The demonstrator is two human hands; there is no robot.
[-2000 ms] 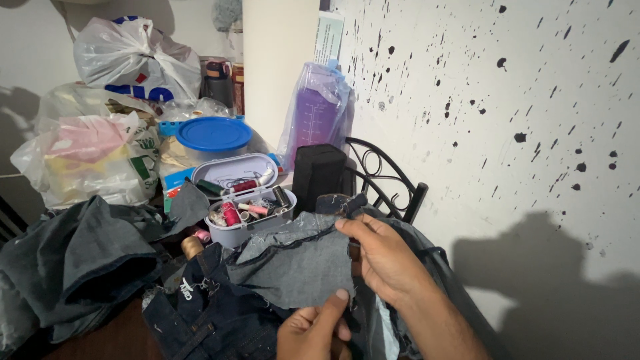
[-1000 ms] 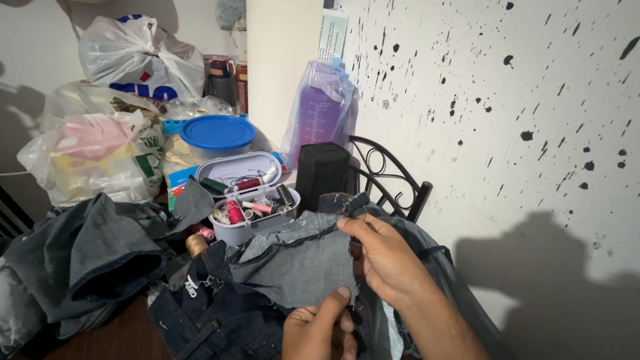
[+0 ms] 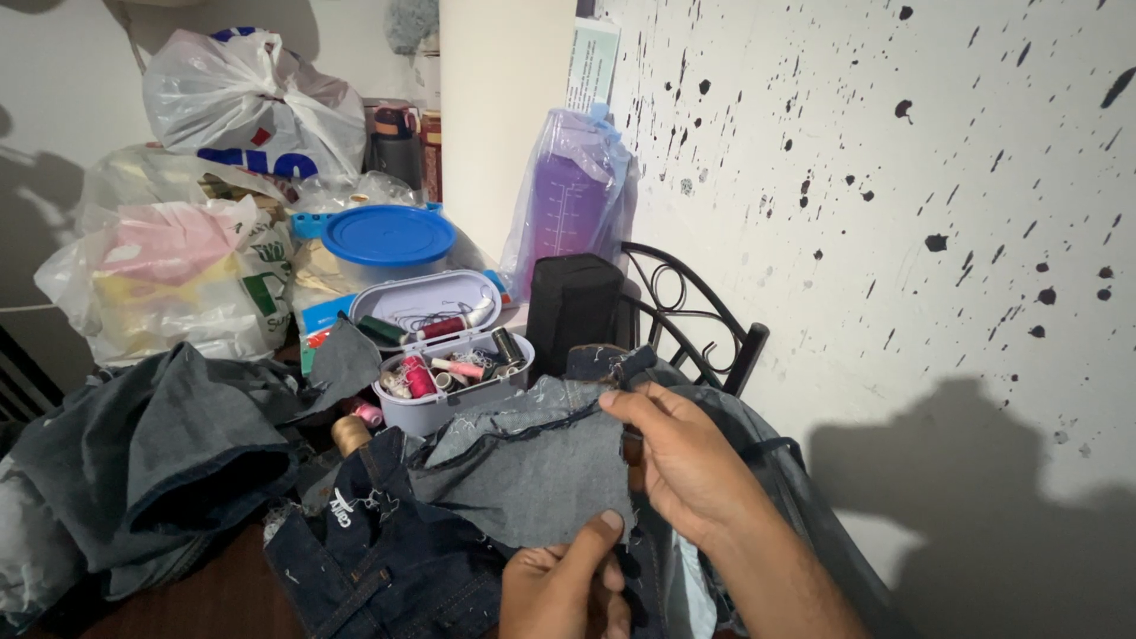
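My left hand (image 3: 568,581) pinches the lower right corner of a grey-blue denim piece (image 3: 532,479) between thumb and fingers. Higher up, my right hand (image 3: 679,453) grips the same piece near its frayed upper edge and seam. Dark blue denim (image 3: 417,550) with loose white threads lies below and to the left. Behind the cloth stands a lilac sewing box (image 3: 453,404), its lid raised, holding thread spools in red, pink, green and black. A tan thread spool (image 3: 351,435) rests at the edge of the dark denim.
Grey denim (image 3: 177,453) is heaped at the left. Stuffed plastic bags (image 3: 177,275) and a blue-lidded tub (image 3: 389,235) stand behind. A black case (image 3: 575,306), a bagged purple bottle (image 3: 564,200) and a black metal chair back (image 3: 692,302) are near the paint-spattered wall (image 3: 887,222).
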